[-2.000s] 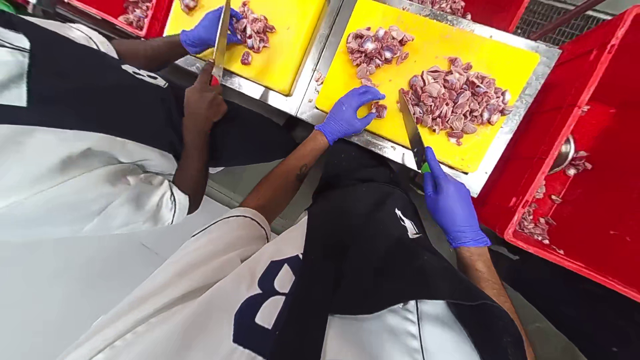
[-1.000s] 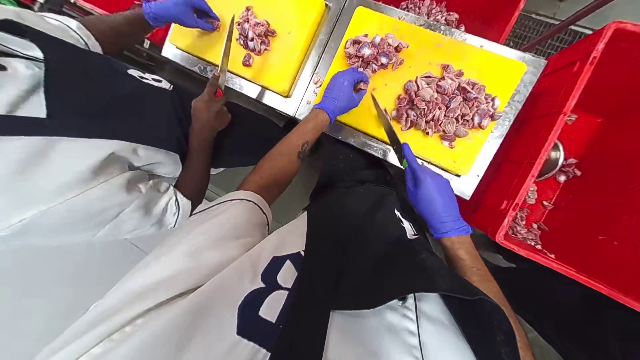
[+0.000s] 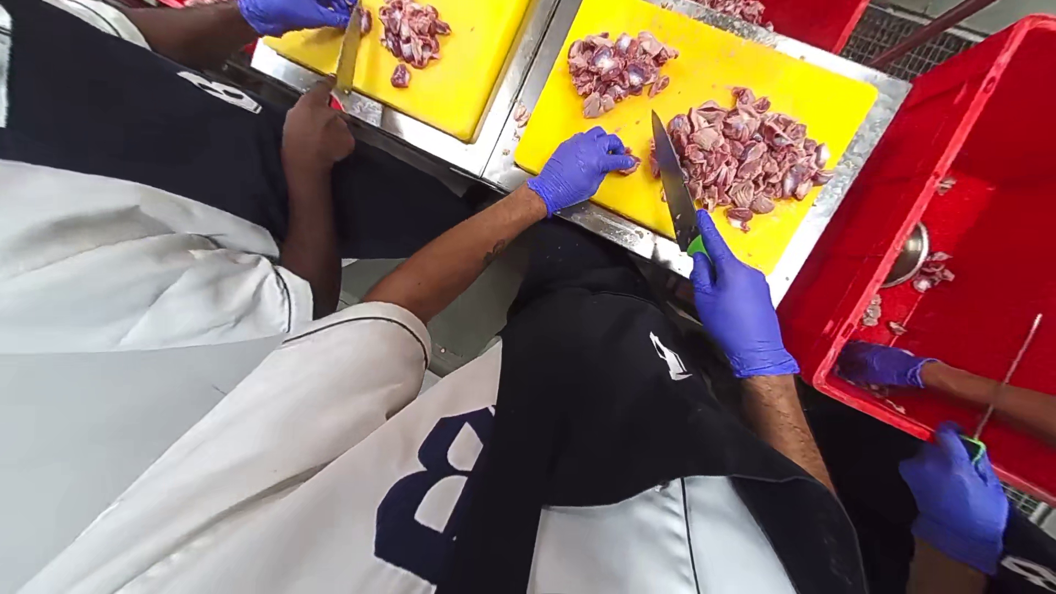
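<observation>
My left hand [image 3: 582,169], in a blue glove, holds a small piece of dark red meat [image 3: 630,162] against the yellow cutting board [image 3: 635,124] near its front edge. In my right hand [image 3: 734,297], also gloved, is the green handle of a knife [image 3: 675,177]. Its blade points up and left over the board, beside the large pile of meat pieces [image 3: 742,153], which look like gizzards. Behind my left hand lies a smaller pile [image 3: 619,68]. The board rests on a metal tray [image 3: 858,140].
At left, a co-worker with one gloved hand [image 3: 297,12] and one bare hand [image 3: 318,132] holds a knife [image 3: 348,54] at another yellow board [image 3: 487,49]. At right, a red crate [image 3: 982,206] holds a metal bowl [image 3: 907,256] and scraps; another person's gloved hands [image 3: 957,499] and a thin blade are there.
Another person's gloved hands and a thin blade have come into view at the red crate on the right. The co-worker's gloved hand at left is nearer their knife than one second ago.
</observation>
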